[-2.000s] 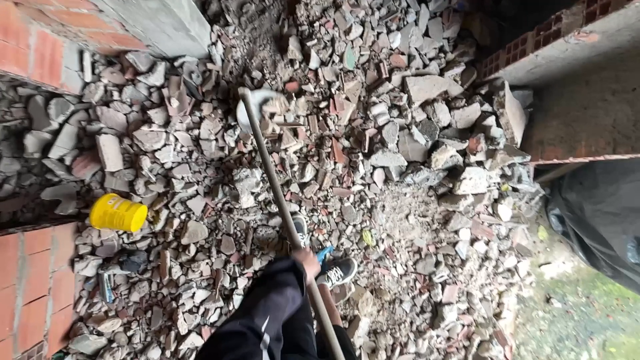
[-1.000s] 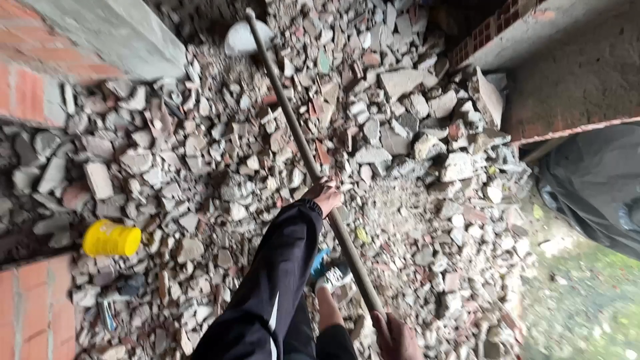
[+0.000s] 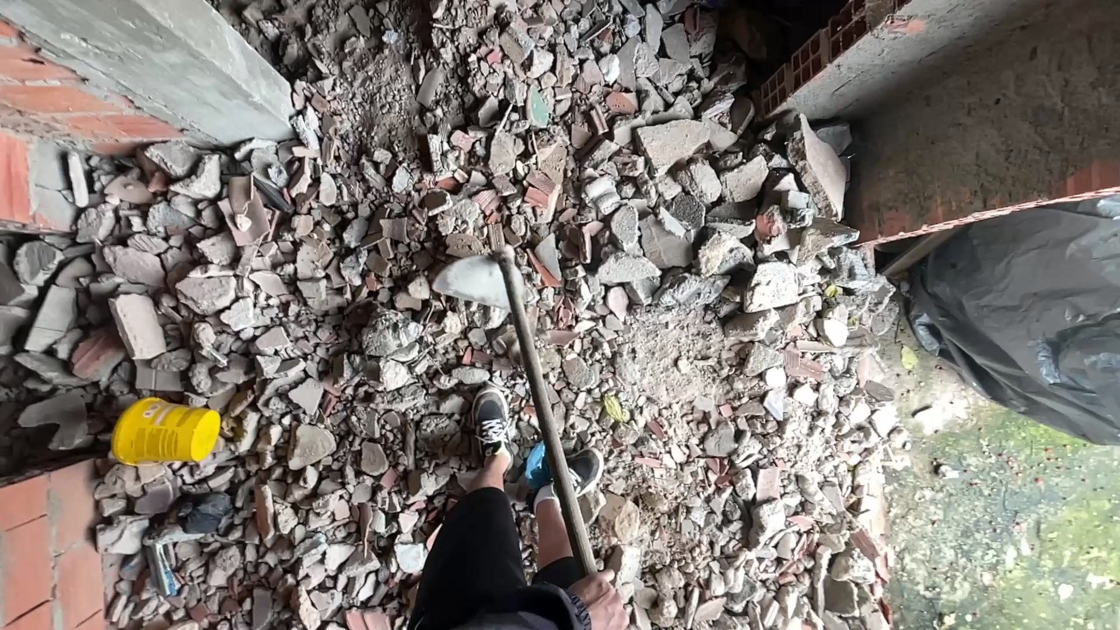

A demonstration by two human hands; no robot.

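Observation:
A long-handled hoe [image 3: 549, 420] with a wooden shaft and a pale, rounded metal blade [image 3: 472, 281] lies across the middle of the head view, its blade over the rubble [image 3: 394, 337]. Near the bottom edge, my left hand [image 3: 600, 601], at the end of a dark sleeve, is closed around the shaft. My right hand is out of view. Below the blade, my two sneakers [image 3: 492, 420] stand on broken masonry, one on each side of the shaft's line; a blue item [image 3: 536, 465] is beside the right one.
A yellow bucket [image 3: 166, 431] lies on its side at left. Brick walls [image 3: 48, 534] edge the left; a grey pillar [image 3: 166, 66] stands upper left. At right are a rendered wall [image 3: 980, 122], black plastic sheeting [image 3: 1032, 315] and mossy ground [image 3: 1006, 516]. Large chunks [image 3: 672, 143] lie upper right.
The hoe blade has come back toward my feet from farther up the rubble. My left hand is now lower, near the bottom edge. My right hand, seen on the shaft one second ago, has left the view.

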